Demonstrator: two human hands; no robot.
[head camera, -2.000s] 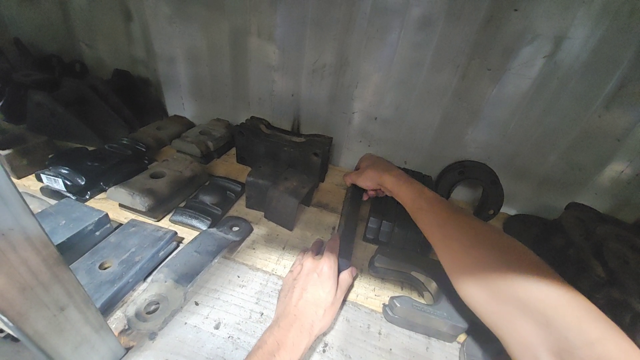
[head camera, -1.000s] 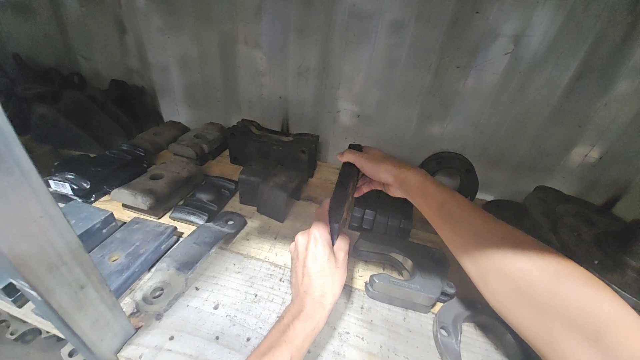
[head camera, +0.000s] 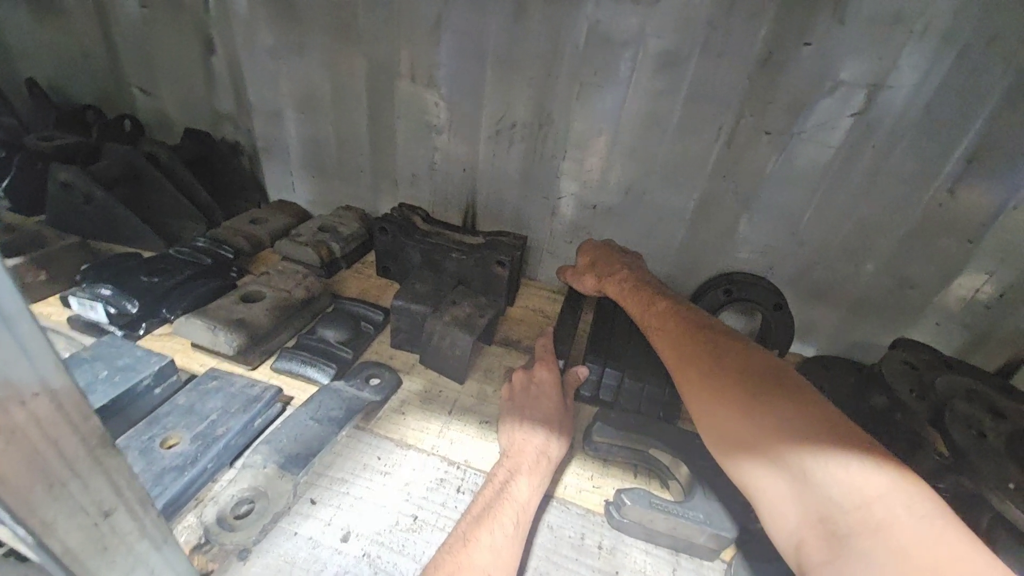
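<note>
A dark flat metal bar (head camera: 578, 324) stands on edge against the left side of a row of black metal blocks (head camera: 628, 360). My right hand (head camera: 604, 268) grips its far end, near the corrugated wall. At the near end, my left hand (head camera: 538, 400) has its fingers on the left face and the thumb on the near edge. To the left stand black brackets with bolt holes (head camera: 448, 248), and in front of them are dark angular blocks (head camera: 444, 320). A hook-shaped metal part (head camera: 672, 512) lies nearer me, below the row of blocks.
Left lie grey metal plates (head camera: 200, 432), a long bar with end holes (head camera: 300, 456), worn drilled blocks (head camera: 256, 308) and a plastic-wrapped part (head camera: 152, 288). A black flange ring (head camera: 780, 308) leans on the corrugated wall (head camera: 496, 120). Dark round parts (head camera: 960, 400) are piled right. A metal post (head camera: 72, 448) stands near left.
The bar, held raised and tilted between both hands one second ago, is now down against the left side of the row of blocks. Both hands have moved with it.
</note>
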